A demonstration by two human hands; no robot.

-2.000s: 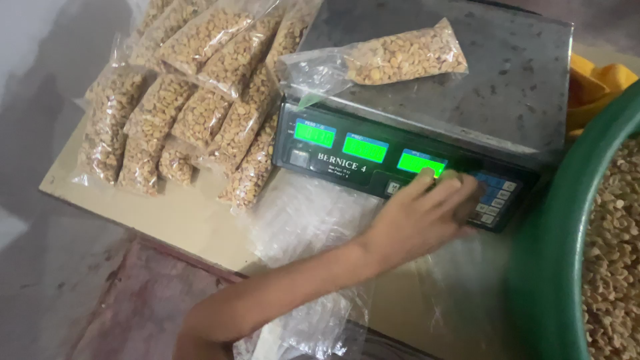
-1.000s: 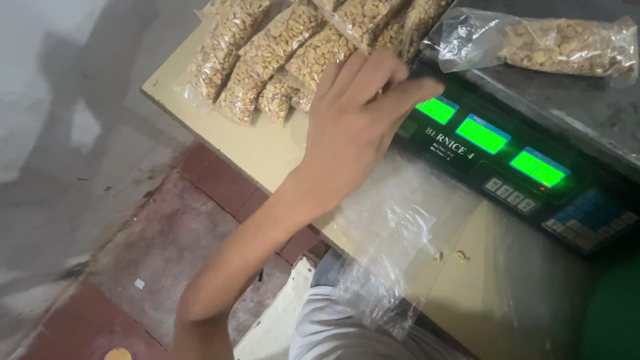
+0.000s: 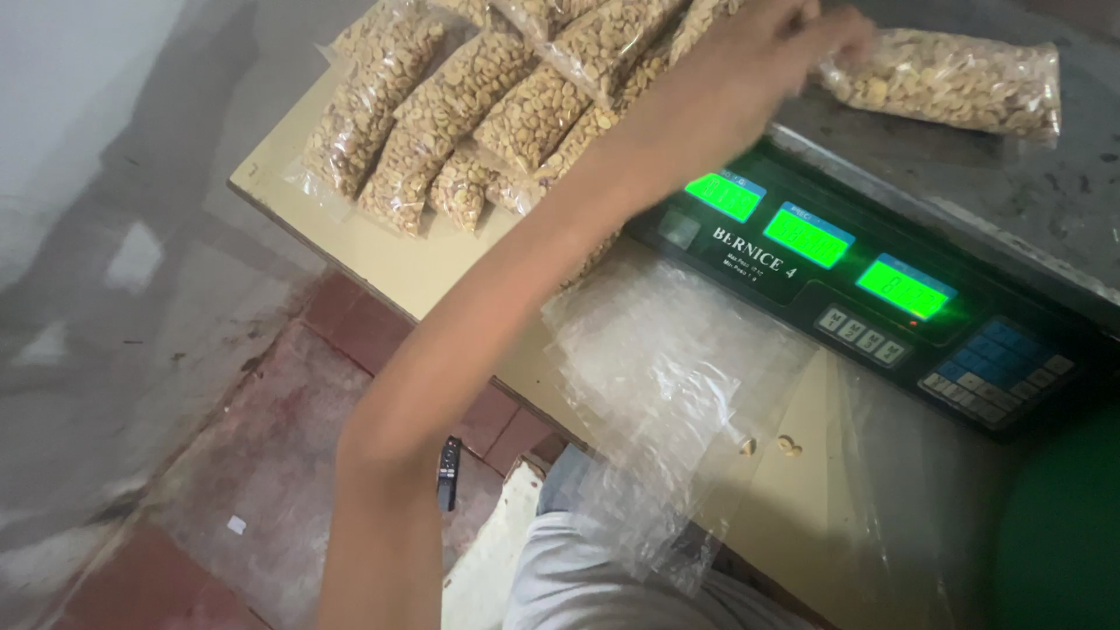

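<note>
My left hand [image 3: 757, 74] reaches over the scale from the lower left, its fingers blurred and closed at the neck of a clear plastic bag of shelled peanuts [image 3: 954, 83]. This filled bag lies across the metal pan [image 3: 989, 188] of the digital scale, and its loose end is hidden at my fingers. Three green displays [image 3: 809, 234] glow on the scale's dark front, partly behind my wrist. Left of my forearm, filled peanut bags [image 3: 455, 109] are piled together. Flat empty plastic bags [image 3: 656, 350] lie below the scale. My right hand is out of view.
The cream tabletop [image 3: 306, 201] ends in a diagonal edge above a reddish floor [image 3: 262, 455]. Loose peanuts [image 3: 787, 445] lie near the empty bags. A green tub [image 3: 1059, 525] stands at lower right. A dark remote control [image 3: 449, 473] is beyond the table edge.
My left hand has moved from the scale's keypad to beside the bag pile, then right to the neck of the bag on the pan. The view has shifted.
</note>
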